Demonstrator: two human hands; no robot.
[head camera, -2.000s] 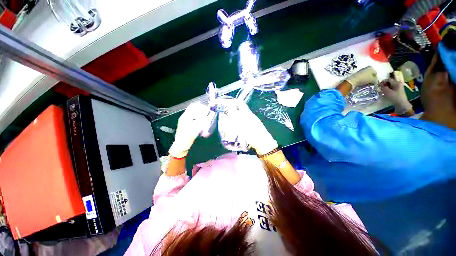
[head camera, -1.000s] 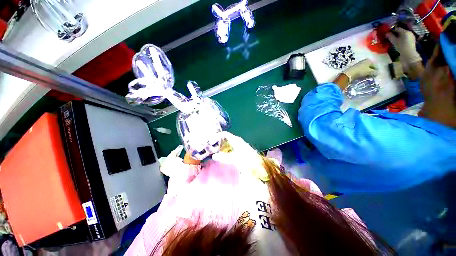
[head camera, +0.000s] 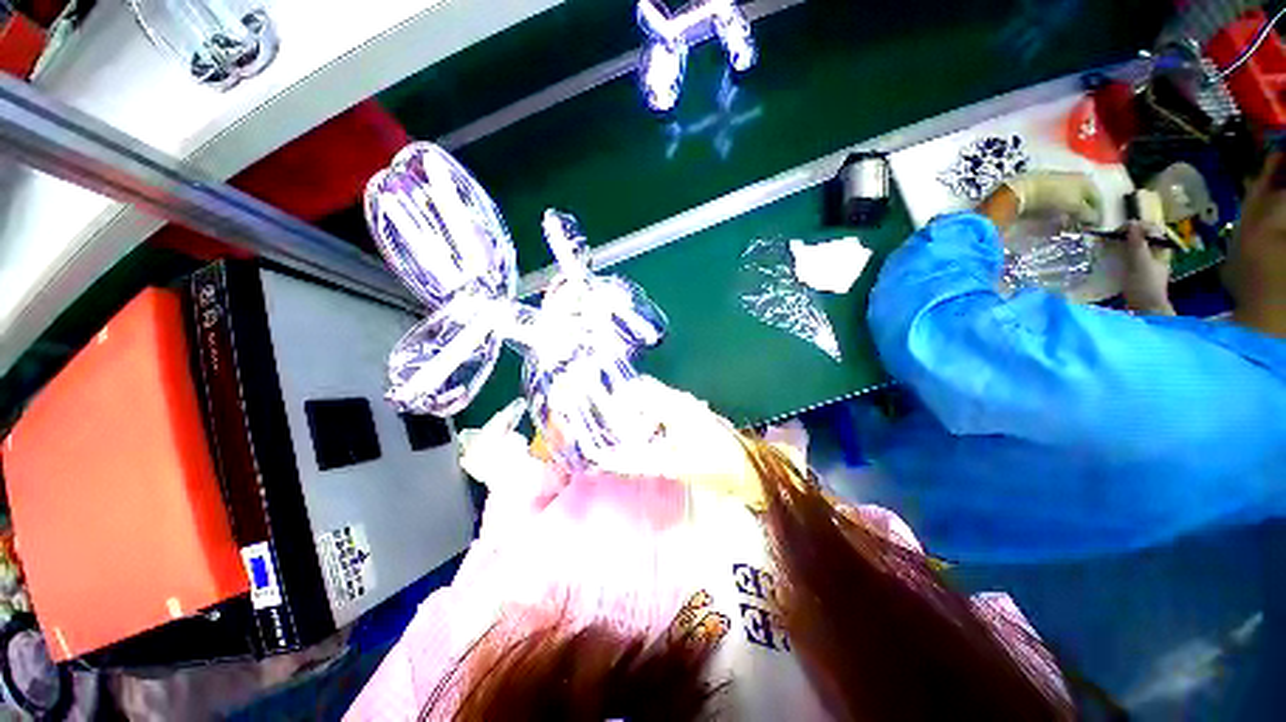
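Observation:
A large clear balloon-dog lamp (head camera: 571, 353), shiny and glowing white-violet, is held close to my chest at the bench's near edge. Its big rounded segments point up and to the left. My left hand (head camera: 501, 440), in a white glove, is at the lamp's lower left side and mostly hidden by it. My right hand (head camera: 684, 430), in a whitish glove, is against the lamp's lower right side; its fingers blend into the glare. A small lit balloon-dog lamp (head camera: 694, 40) stands on the dark green belt.
A crumpled clear film (head camera: 790, 303) and a white cloth (head camera: 831, 262) lie on the green bench. A dark-ended reel (head camera: 860, 189) is beside a white board (head camera: 931, 184). A blue-sleeved coworker (head camera: 1044, 381) works at right. A grey-white box (head camera: 353, 353) stands left; an unlit clear lamp (head camera: 219, 40) is on the shelf.
The large lamp has moved from over the bench towards my chest and turned, its big segments now to the left. My hands have drawn in with it.

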